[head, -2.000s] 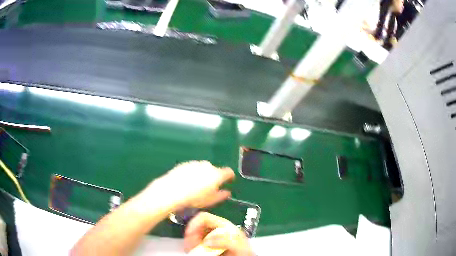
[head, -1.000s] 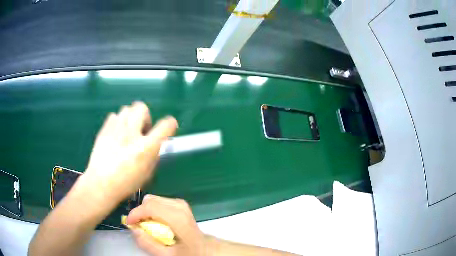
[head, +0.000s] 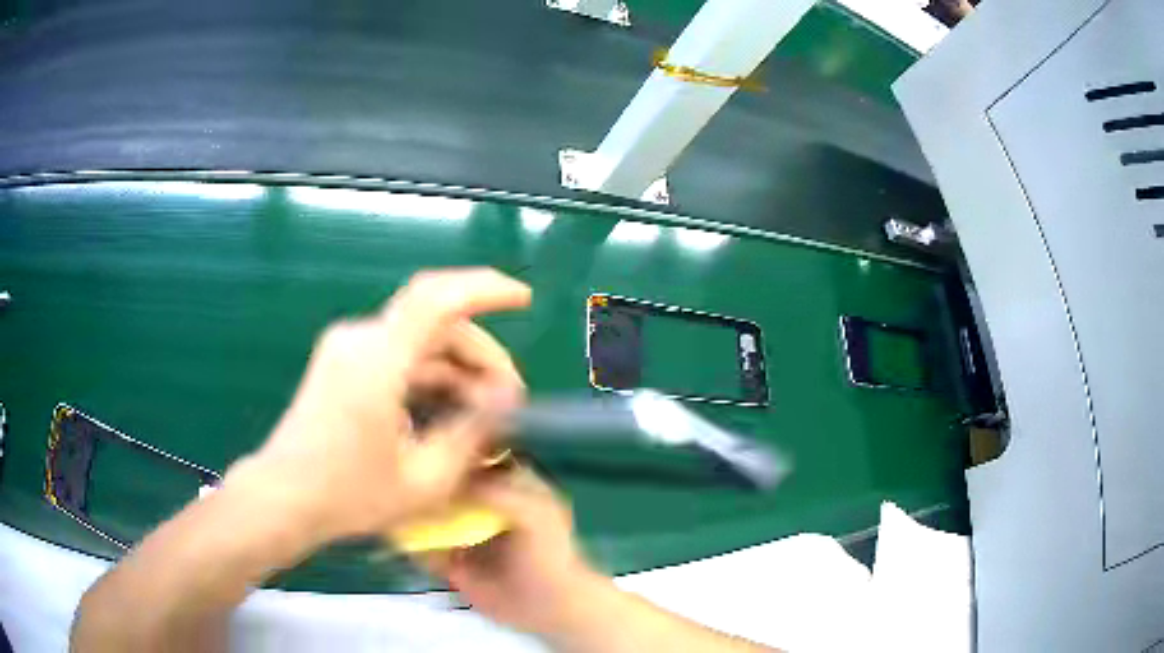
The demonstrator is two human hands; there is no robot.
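My left hand (head: 383, 408) grips one end of a blurred phone middle frame (head: 600, 431), lifted and tilted above the green bench and pointing right. My right hand (head: 530, 549) is just below, close to my left hand, with a yellow hand tool (head: 449, 527) in its fist. The tool's tip cannot be made out, and overlapping fingers hide whether it touches the frame. A second middle frame (head: 615, 351) lies flat beyond the held one, with orange marks at its left end. Another frame (head: 74, 469) lies at lower left, partly behind my left forearm.
A further frame (head: 859, 353) lies at right near the grey vented machine housing (head: 1021, 242). The dark conveyor (head: 319, 96) runs along the far side, crossed in view by a white post (head: 696, 96) with a yellow tie. White cloth or paper (head: 753, 580) lies along the near edge.
The held frame has gone from a bright edge-on bar to a broader dark shape reaching farther right. My right hand and yellow tool have moved up and right, towards my left hand. The view has shifted slightly.
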